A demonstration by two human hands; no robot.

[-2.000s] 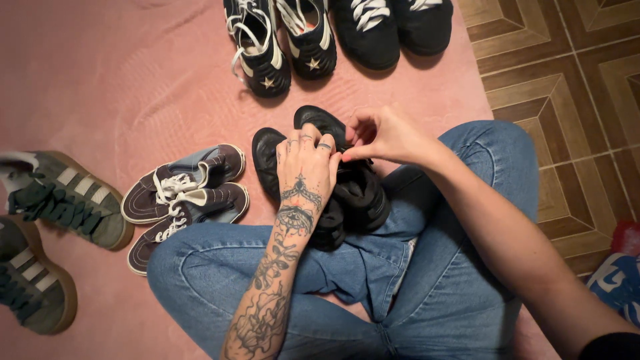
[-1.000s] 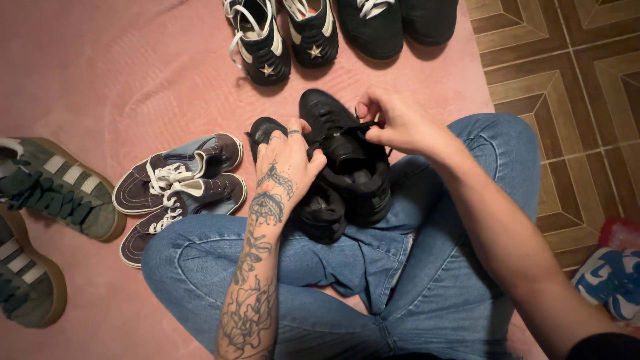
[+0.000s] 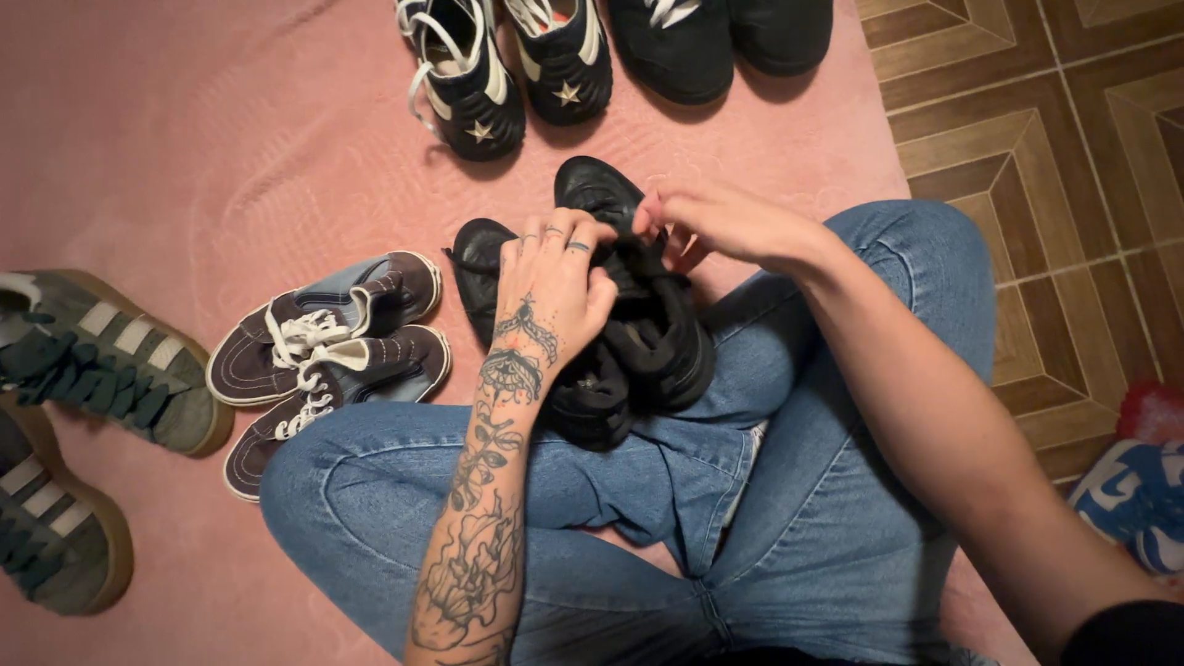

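A pair of black shoes lies side by side before my crossed, jeans-clad legs: the left black shoe (image 3: 481, 264) and the right black shoe (image 3: 680, 356). My tattooed left hand (image 3: 553, 282) rests over the middle of the pair, fingers bent around the laces of the right shoe; what they pinch is hidden. At the right shoe's upper right side is my right hand (image 3: 717, 222), its thumb and fingers curled close to the laces. Whether a lace is between those fingers does not show.
Brown and blue sneakers (image 3: 254, 356) with white laces lie left of my knee, green striped sneakers (image 3: 185, 407) farther left. Black sneakers with stars (image 3: 462, 120) and plain black shoes (image 3: 680, 60) stand ahead on the pink blanket (image 3: 277, 166). Wood-patterned tiles (image 3: 1027, 194) lie at right.
My left hand has moved right, from the gap beside the left shoe onto the right shoe's laces. The right hand stays near the laces, its fingers shifted.
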